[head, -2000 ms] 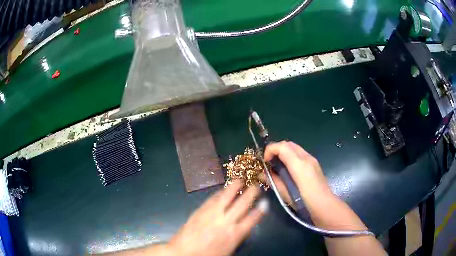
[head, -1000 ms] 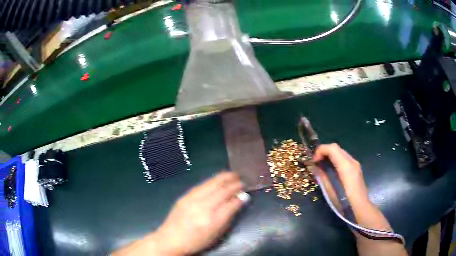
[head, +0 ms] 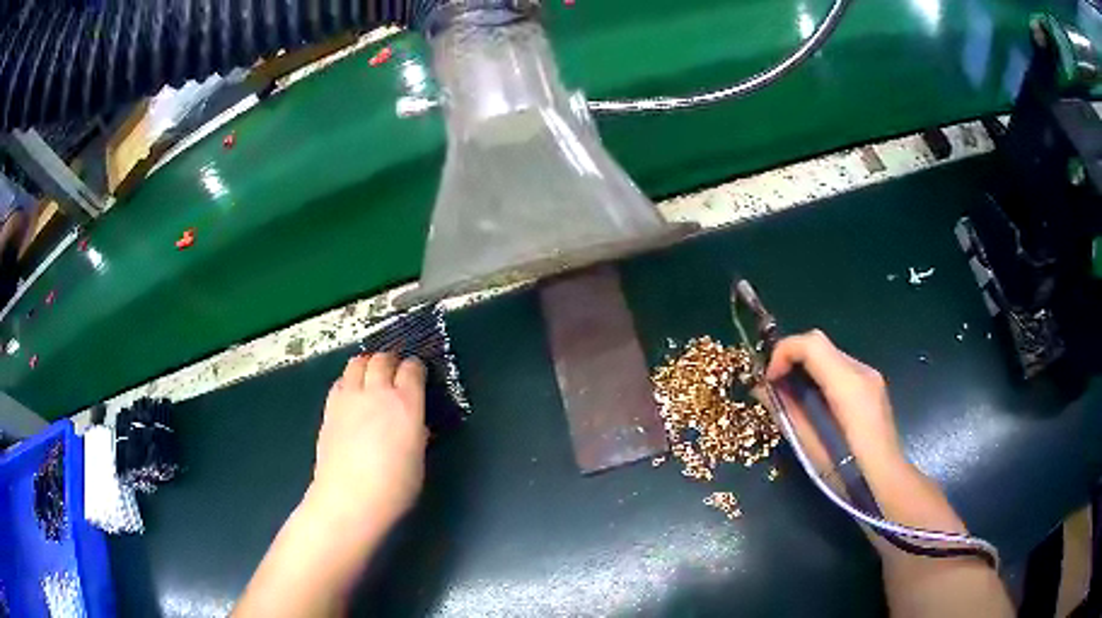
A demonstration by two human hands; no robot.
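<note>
My right hand [head: 834,404] holds the dark soldering iron [head: 822,423] with its pale feed tube. The iron's tip points up and away, just right of the loose heap of small gold-coloured contacts [head: 713,404]. My left hand [head: 372,423] lies over the left part of the row of black wires [head: 417,332], fingers bent and together. The hand hides much of the row, and I cannot tell whether the fingers grip any wires. The brown plate [head: 601,374] lies between the row and the heap, its far end under the clear hood [head: 526,181].
A black ribbed hose [head: 206,54] runs across the upper left. Black wires [head: 148,444] and white wires [head: 111,483] lie bundled by a blue bin [head: 85,543] at left. The black feeder [head: 1027,266] stands at right. Red bits [head: 186,239] lie on the green belt [head: 302,193].
My left hand has moved from the contact heap, past the brown plate, left onto the row of wires. My right hand still holds the iron by the heap. The camera view has shifted.
</note>
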